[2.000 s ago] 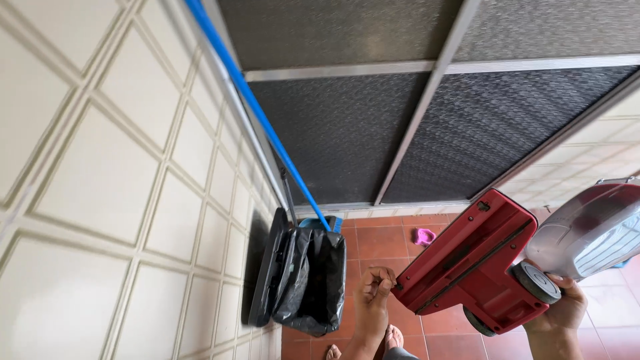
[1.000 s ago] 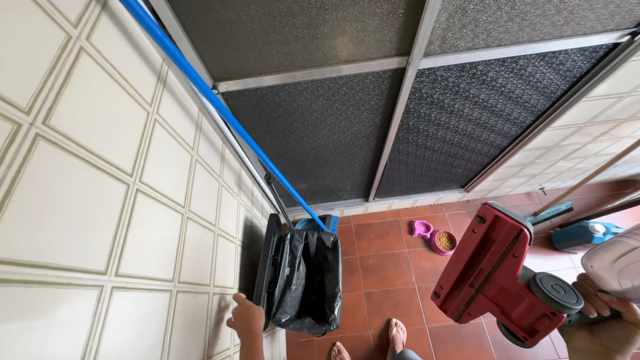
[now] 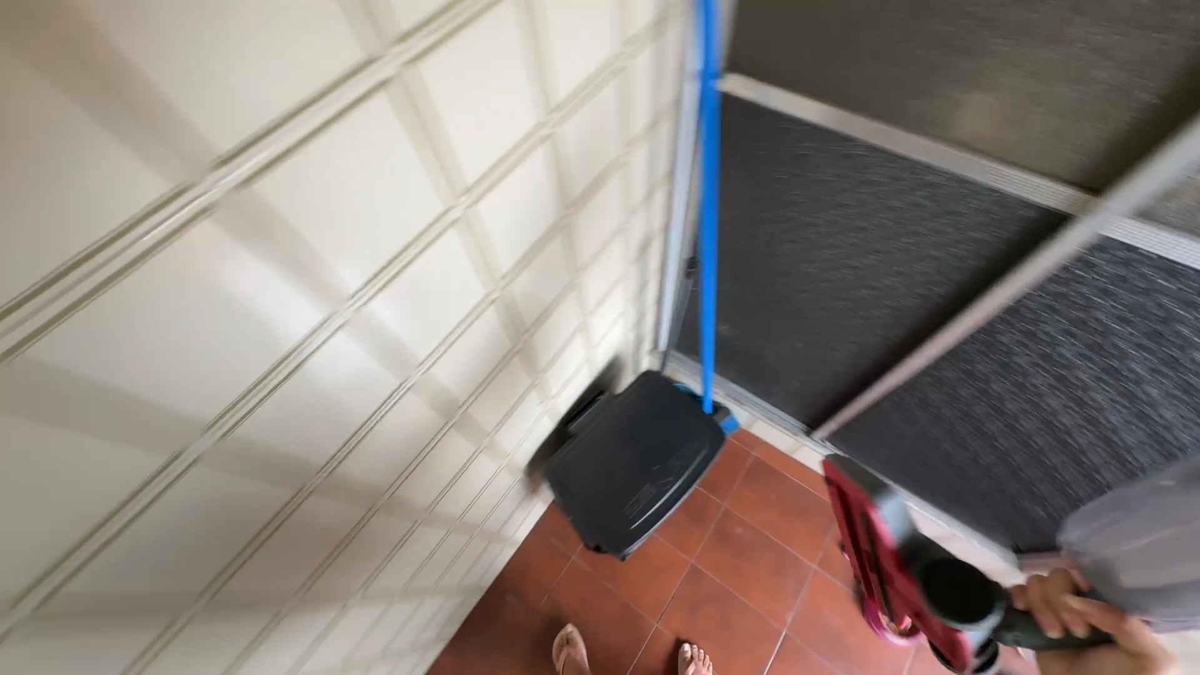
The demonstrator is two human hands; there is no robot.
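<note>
My right hand [image 3: 1078, 605] grips the dark neck of a vacuum cleaner at the lower right. Its red floor head [image 3: 891, 562] points toward the left, and a translucent grey canister [image 3: 1139, 544] is beside the hand. My left hand is outside the view. A black trash bin [image 3: 642, 464] stands by the tiled wall with its lid down, so its inside is hidden. A long blue pole [image 3: 709, 206] rises behind the bin, at the corner.
White wall tiles [image 3: 309, 281] fill the left side. A metal-framed door with dark textured panels [image 3: 881, 253] stands behind the bin. Two feet [image 3: 694, 658] in flip-flops are on the red tile floor [image 3: 741, 572]. A pink bowl [image 3: 886, 623] is partly hidden behind the floor head.
The bin, earlier standing open with its black liner showing, is now closed. My left hand, beside the bin earlier, has left the view. The view has turned to the left.
</note>
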